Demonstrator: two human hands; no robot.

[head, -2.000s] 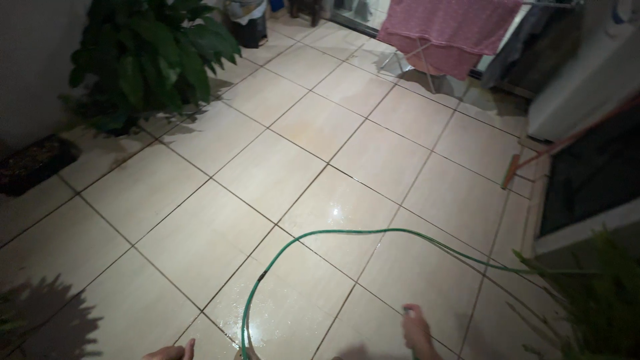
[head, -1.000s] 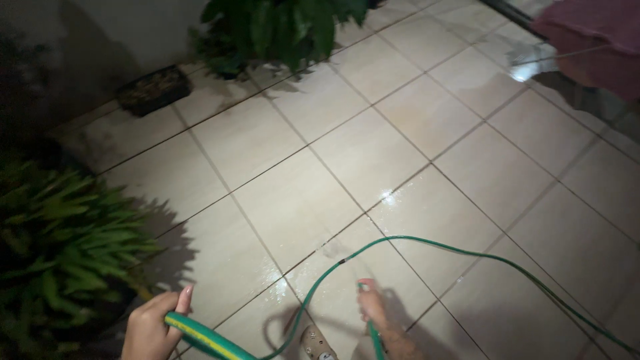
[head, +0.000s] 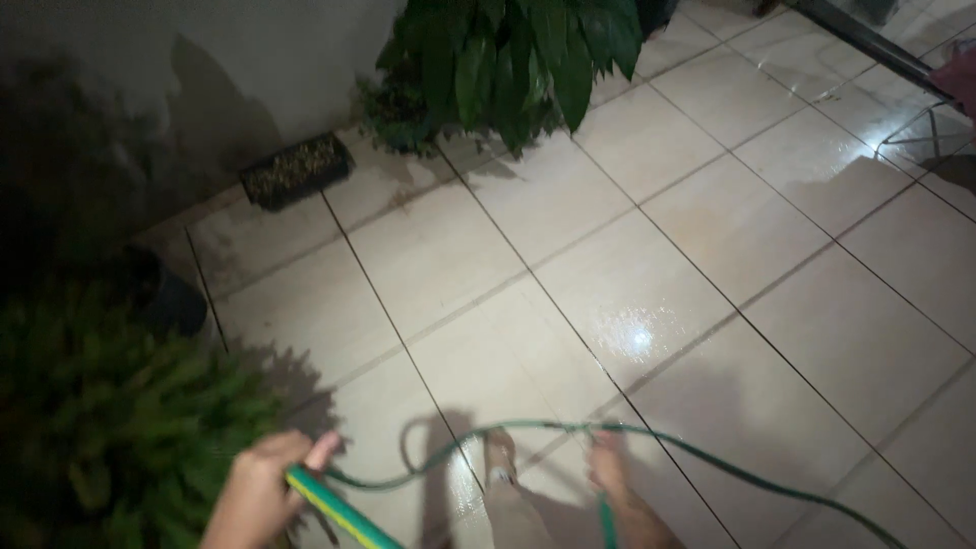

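Observation:
My left hand (head: 263, 484), low and left of centre, is closed around a green garden hose with a yellow stripe (head: 339, 512). Right of my foot (head: 499, 457), my right hand (head: 608, 461) grips another length of green hose (head: 607, 522); its fingers are blurred. A further stretch of the hose (head: 732, 469) curves across the view past both hands, with a small loop left of the foot. Wet, shiny patches show on the pale floor tiles (head: 639, 339).
A bushy green plant (head: 114, 427) stands close on the left, with a dark pot (head: 175, 293) behind it. By the wall lies a rectangular planter (head: 297, 171), beside a large leafy plant (head: 518, 61). A thin metal rack leg (head: 907, 137) is at the far right.
The view has swung left. My left hand, barely in view two seconds ago, now shows with the striped hose in it. My foot shows more fully than one second ago.

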